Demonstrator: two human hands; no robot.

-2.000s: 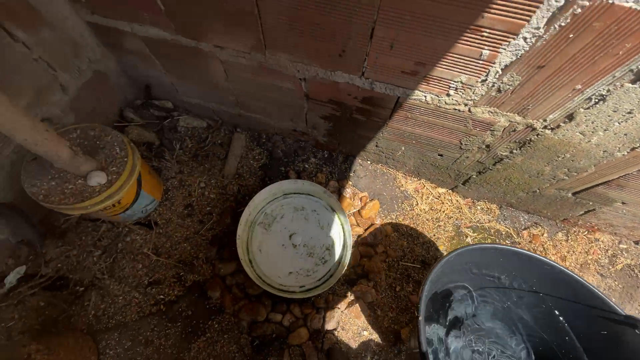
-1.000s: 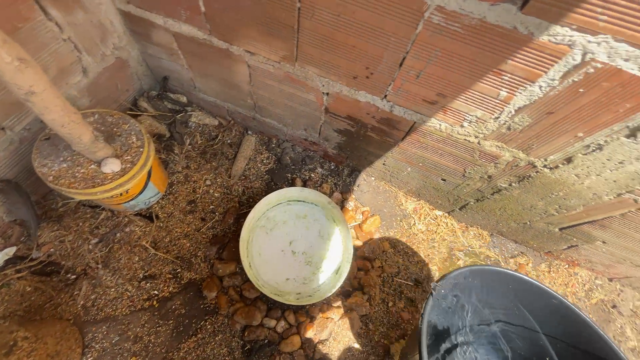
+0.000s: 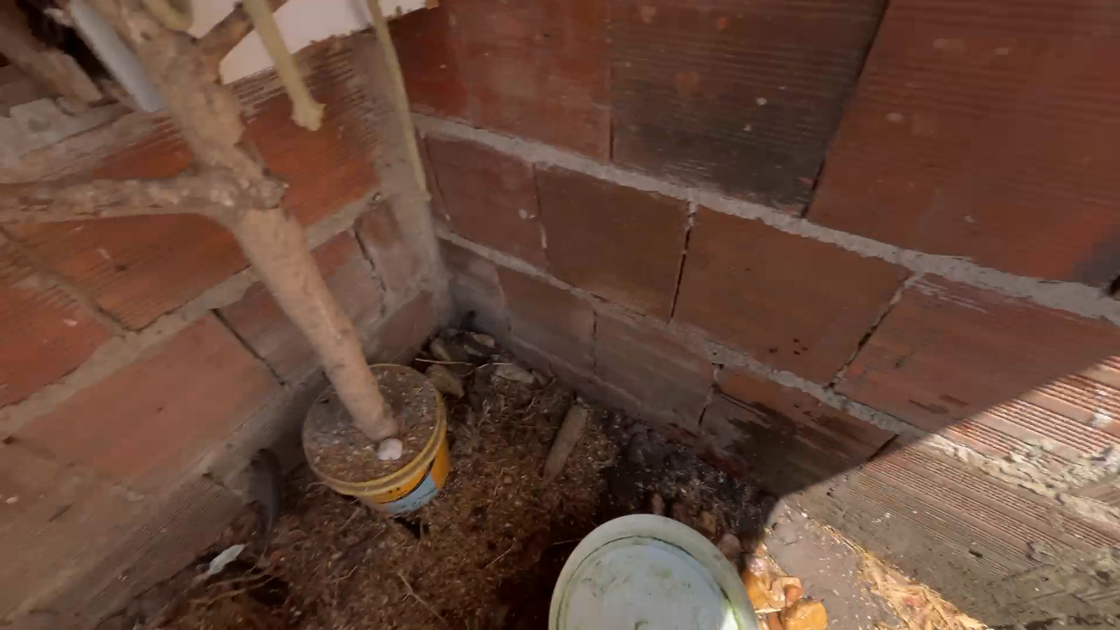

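Neither my left hand nor my right hand shows in the head view. At the bottom edge, a round pale green-white plastic basin [image 3: 647,582] is partly cut off, with sunlight on its lower right part. Left of it stands a yellow bucket [image 3: 429,472] whose top is covered with a brown, grainy layer. A bare, branching trunk [image 3: 306,306] rises at a tilt from the bucket, and a small whitish round thing [image 3: 390,449] lies at its foot.
Hollow clay-brick walls [image 3: 770,280] meet in a corner behind the bucket. Brown litter covers the ground, with a short piece of wood [image 3: 567,439] and stones [image 3: 446,380] near the wall. Orange-brown stones [image 3: 801,612] lie right of the basin.
The view has swung up and left, bringing more of the trunk and the wall corner into sight. The black tub seen earlier at the lower right is out of view.
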